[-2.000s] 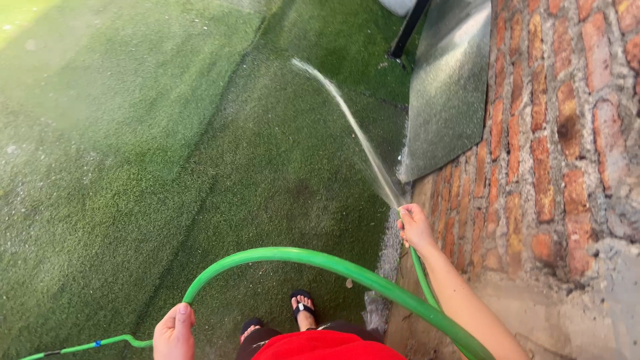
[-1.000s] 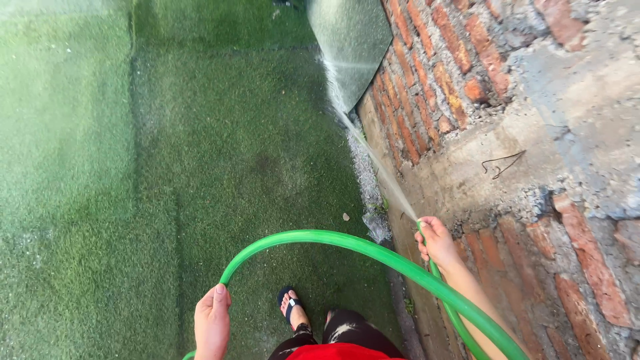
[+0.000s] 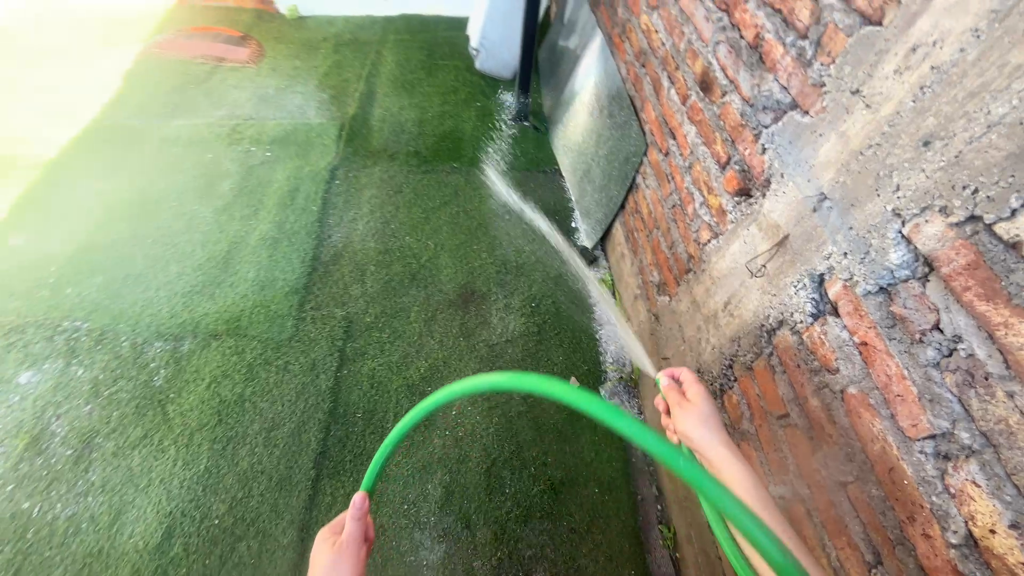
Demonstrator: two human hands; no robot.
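Note:
A green garden hose [image 3: 512, 382] arches across the lower part of the view. At bottom centre-left, my left hand [image 3: 344, 540] grips one length of it, thumb on top. My right hand [image 3: 686, 406], beside the brick wall, is closed around the hose near its outlet end. From there a jet of water [image 3: 560, 248] sprays up and to the left, breaking into drops over the artificial grass [image 3: 448, 280] near a dark post. The loop of hose passes in front of my right forearm and runs out at the lower right.
A brick and concrete wall [image 3: 848, 184] with a bent wire [image 3: 766, 256] on it rises along the right. Against it leans a grey sheet panel [image 3: 596, 120]. Beyond stand a dark post [image 3: 526, 64] and a white object [image 3: 494, 36]. A round orange-edged item [image 3: 210, 46] lies far left.
The view has shifted, now reaching farther ahead. The water jet, which met the grey panel's edge one second ago, now lands left of it on the grass. Both hands keep hold of the hose.

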